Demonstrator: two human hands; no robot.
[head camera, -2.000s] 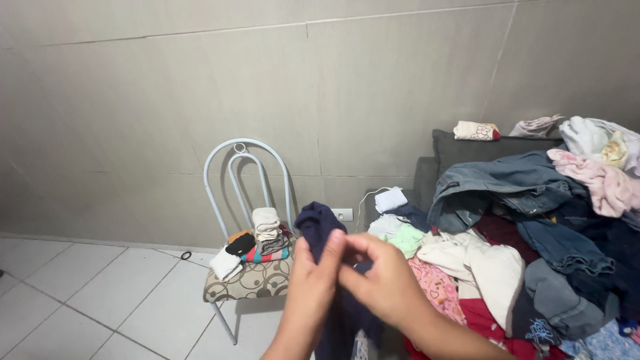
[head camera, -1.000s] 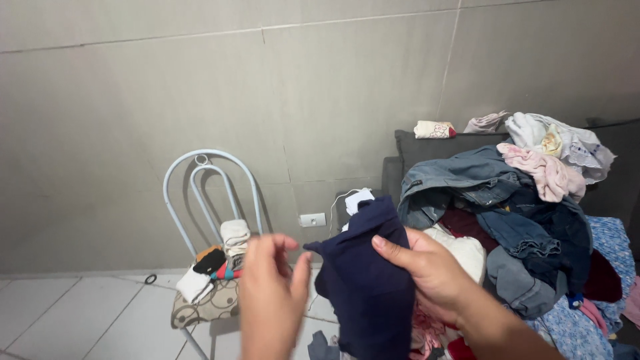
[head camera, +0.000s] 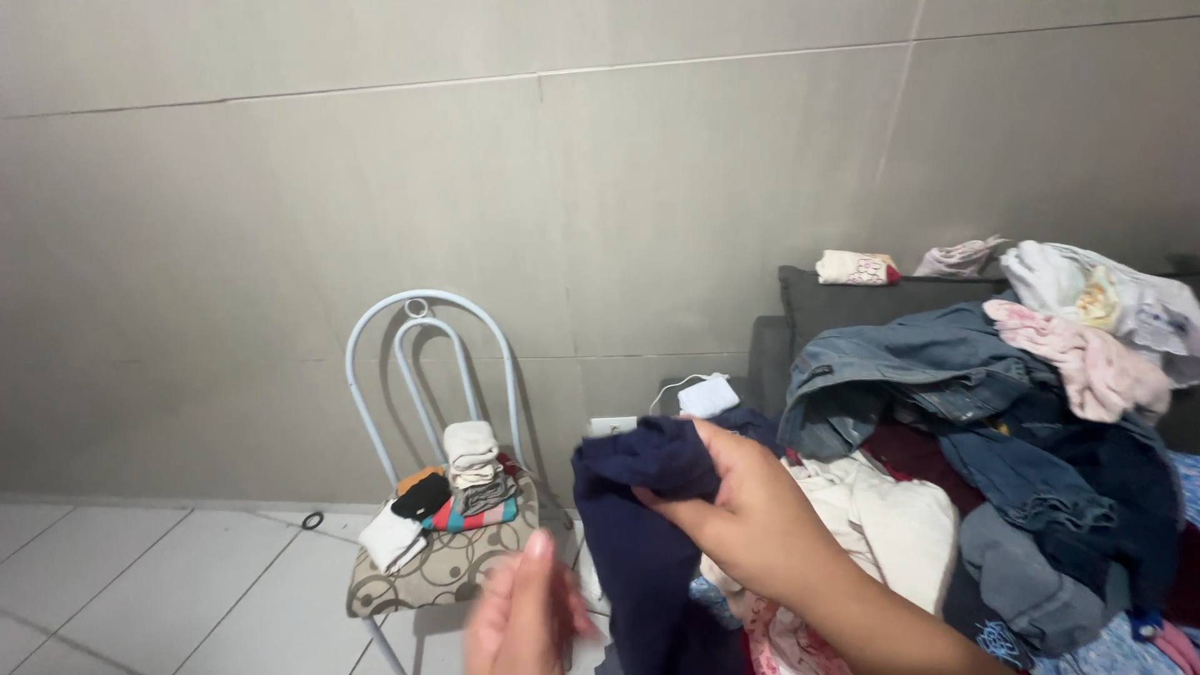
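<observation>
A navy blue cloth garment (head camera: 647, 553) hangs from my right hand (head camera: 750, 506), its top bunched between thumb and fingers. Just left of the garment, low in the view, is my left hand (head camera: 534, 609), blurred, with its thumb up and no cloth seen in it; how far its fingers are apart is unclear. Beyond my hands, small folded clothes (head camera: 471, 455) are stacked on the patterned seat of a metal chair (head camera: 431, 586). To the right lies a heap of clothes with blue denim (head camera: 900, 366), a cream garment (head camera: 900, 525) and a pink cloth (head camera: 1078, 361).
The dark grey sofa (head camera: 844, 309) bears the heap, with a rolled cream cloth (head camera: 855, 268) on top of its back. A white folded cloth (head camera: 710, 397) lies near a cable and the wall socket (head camera: 613, 427). A black ring (head camera: 312, 520) is on the tiled floor.
Two seconds ago both hands were together at the navy garment. My left hand has since come away from it, and the cloth, spread broad one second ago, now hangs narrower and bunched at the top.
</observation>
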